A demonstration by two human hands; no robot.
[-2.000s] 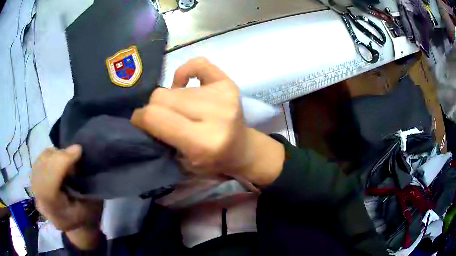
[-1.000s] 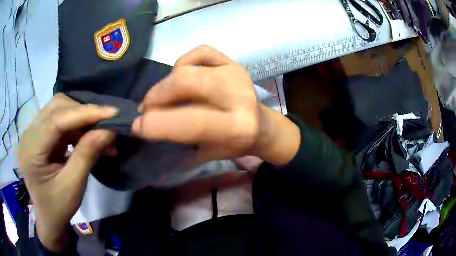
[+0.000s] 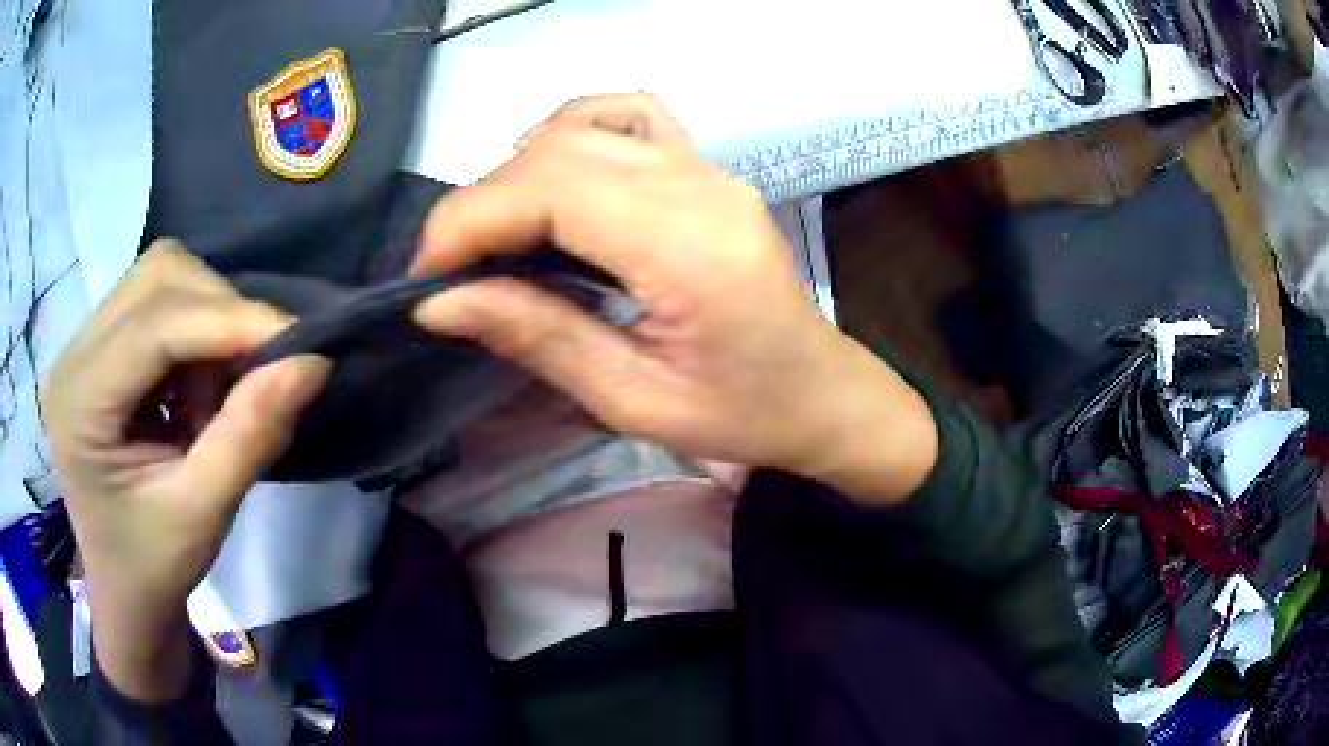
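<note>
A dark grey fabric panel [image 3: 335, 394] is folded between my hands, its edge running from one to the other. My left hand [image 3: 175, 394] pinches the left end between thumb and fingers. My right hand [image 3: 627, 277] pinches the right part of the edge between thumb and fingers. Behind my hands, a dark panel with an embroidered shield badge [image 3: 303, 114] lies on the table. It meets the held cloth, but whether they are one piece I cannot tell.
Black-handled shears [image 3: 1071, 51] lie on the white table with a printed ruler edge [image 3: 933, 143]. Pale pieces [image 3: 44, 292] lie at the left. Bundled cut pieces with a dark red tie [image 3: 1188, 525] sit at the right. Another badge [image 3: 230, 644] shows at lower left.
The badged panel has shifted up and left in view. My hands have moved from loosely handling the bunched cloth to pinching its folded edge, and my right hand has slid rightward along it.
</note>
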